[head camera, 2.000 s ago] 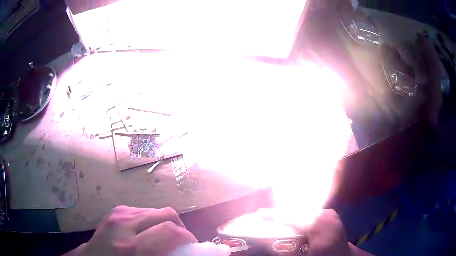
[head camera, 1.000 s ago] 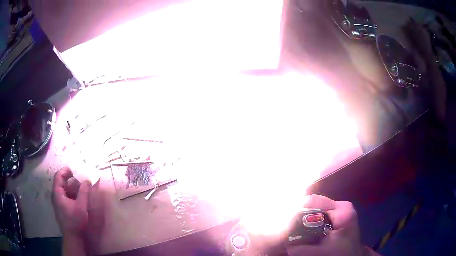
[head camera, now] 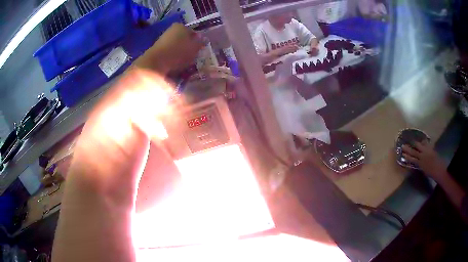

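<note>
My left arm rises from the bottom left, and my left hand (head camera: 138, 102) is raised in front of a pale panel. Strong glare and blur hide its fingers, so I cannot tell whether it holds anything. A brown blurred shape lies just beyond it at the top; I cannot tell if it is part of the hand. The pale panel (head camera: 218, 110) bears red lit digits in a square frame. Below it a surface (head camera: 205, 194) glares pure white. My right hand is not in view, nor is the housing it held.
Blue bins (head camera: 82, 38) stand on a shelf at upper left. A grey post (head camera: 251, 66) rises behind the panel. At right, two dark green housings (head camera: 341, 153) lie on a cardboard-covered bench (head camera: 379, 179), another person's hand on one. A person in white sits at a far table with dark parts.
The view has swung up from the bench to the shelves and the room. My left hand has risen from the bench. My right hand and its housing have left the picture.
</note>
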